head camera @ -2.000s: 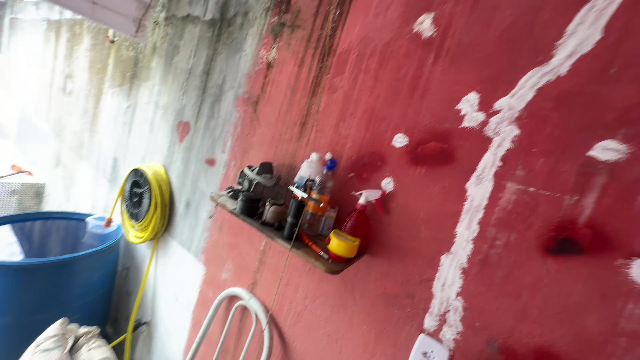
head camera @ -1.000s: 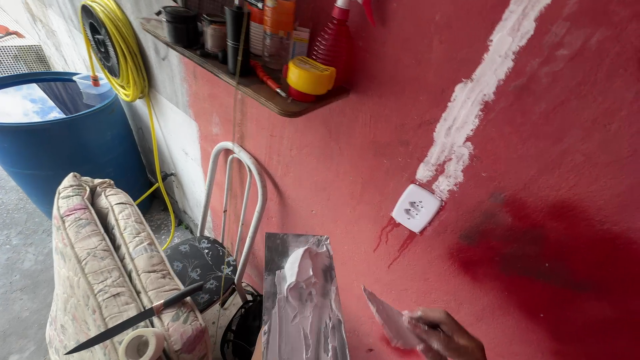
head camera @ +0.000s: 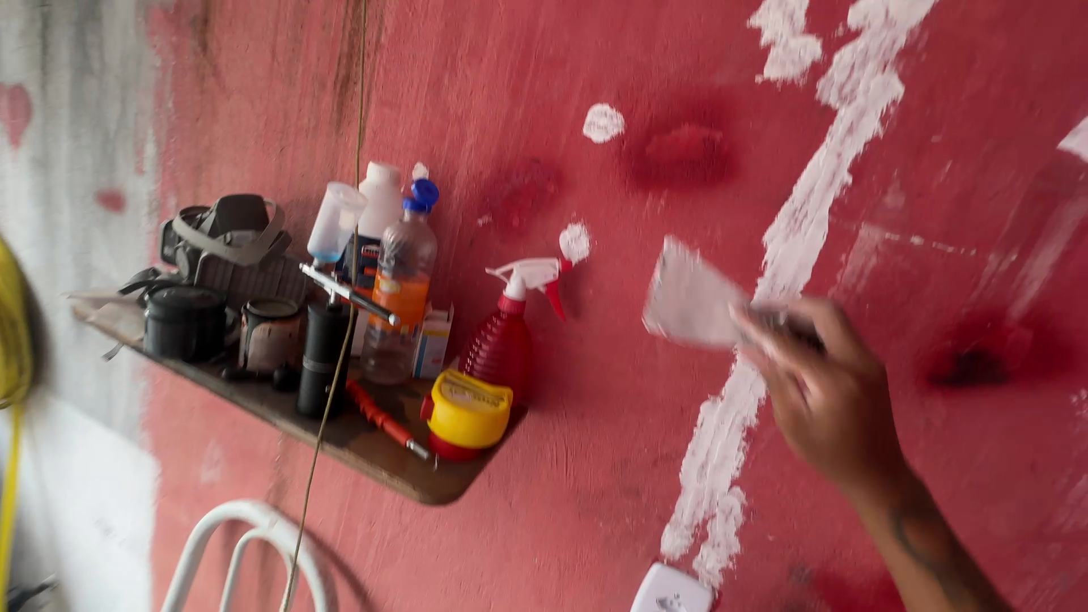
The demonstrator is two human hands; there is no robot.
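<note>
My right hand (head camera: 820, 387) grips a putty knife (head camera: 693, 297) whose broad blade points up and left, smeared with pale filler. Hand and blade are in front of the red wall (head camera: 595, 476), beside a long, rough strip of white filler (head camera: 795, 229) that slants down to a white wall outlet (head camera: 671, 591). Another patch of filler (head camera: 786, 38) is at the top, and round dabs (head camera: 603, 123) dot the wall left of the strip. Whether the blade touches the wall cannot be told. My left hand is out of view.
A wooden shelf (head camera: 408, 480) on the left holds a respirator mask (head camera: 229, 229), an airbrush (head camera: 348, 293), bottles, a red spray bottle (head camera: 501, 340) and a yellow-and-red container (head camera: 469, 412). A cord (head camera: 316, 459) hangs before it. Below is a white metal chair frame (head camera: 246, 510); a yellow hose (head camera: 13, 331) hangs far left.
The view has swung up from the chair and outlet to the shelf. The right hand with the putty knife was low by the outlet and is now beside the strip. The filler-covered plate has left view.
</note>
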